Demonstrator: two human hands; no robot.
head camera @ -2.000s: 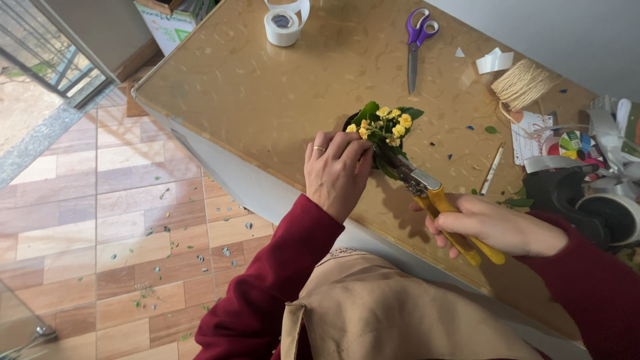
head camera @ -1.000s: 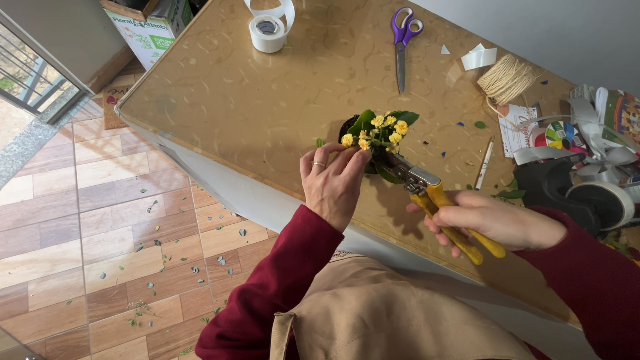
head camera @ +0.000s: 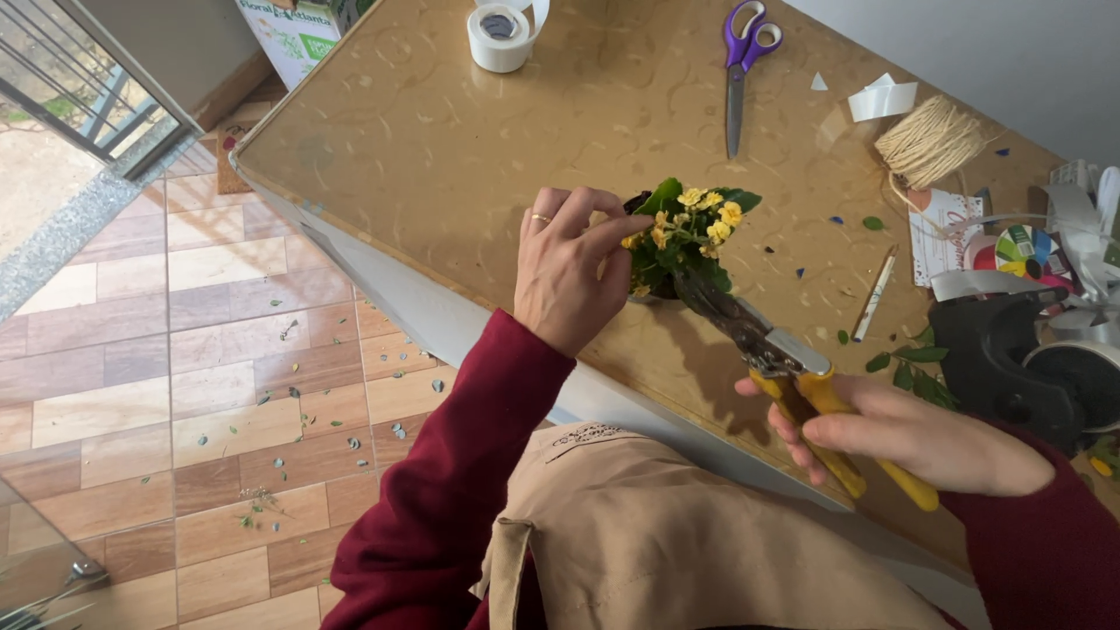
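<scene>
A small potted plant with yellow flowers (head camera: 691, 227) and green leaves sits near the front edge of the table; its pot is mostly hidden. At its left side is my left hand (head camera: 577, 262), a ring on one finger, the fingertips touching the flowers and leaves. My right hand (head camera: 884, 429) is closed around the yellow handles of metal pruning shears (head camera: 779, 350). The blades reach in among the lower leaves at the plant's near right side, where their tips are hidden.
Purple-handled scissors (head camera: 737, 79), a roll of white tape (head camera: 500, 39) and a ball of twine (head camera: 932, 140) lie beyond the plant. At right are a pen (head camera: 876, 293), a black tape dispenser (head camera: 997, 359), ribbons and cut leaves. Leaf bits litter the tiled floor (head camera: 219, 394).
My left index finger now extends over the yellow flowers, and the left hand is more spread than before. The shears stay in my right hand, their blades at the plant.
</scene>
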